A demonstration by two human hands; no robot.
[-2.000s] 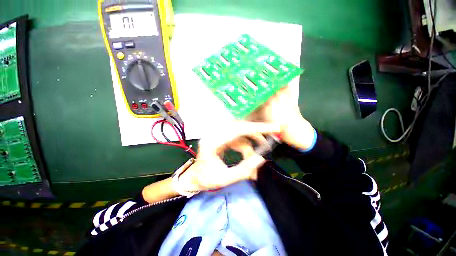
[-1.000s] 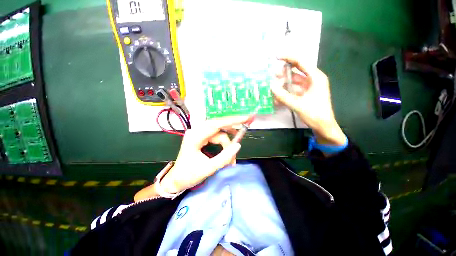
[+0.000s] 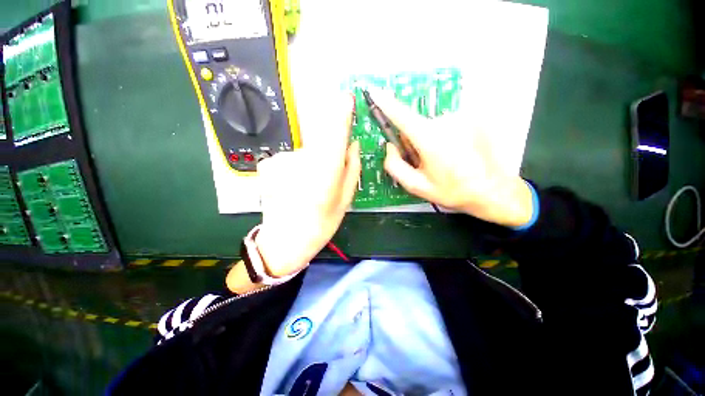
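A green circuit board panel [image 3: 372, 174] lies on the white sheet [image 3: 510, 93], partly covered by both hands. My right hand [image 3: 456, 166] holds the black test probe [image 3: 390, 131], its tip at the panel's upper left part. My left hand [image 3: 305, 197] lies over the panel's left edge, holding the red test probe [image 3: 354, 104]; only a small red part shows by the fingertips, close to the black probe's tip. The yellow-rimmed multimeter [image 3: 246, 85] lies left of the panel; my left hand covers its lower right jacks.
A black tray [image 3: 86, 166] with several green panels [image 3: 58, 205] is at the far left. A smartphone [image 3: 650, 147] lies on the green bench at the right, near a white cable [image 3: 671, 220]. Yellow-black striped lines [image 3: 174, 263] run below the bench edge.
Both hands have moved up over the panel, and the two probes have come together at its upper left. The panel is now turned differently from the oldest frame. The meter and phone sit differently in view.
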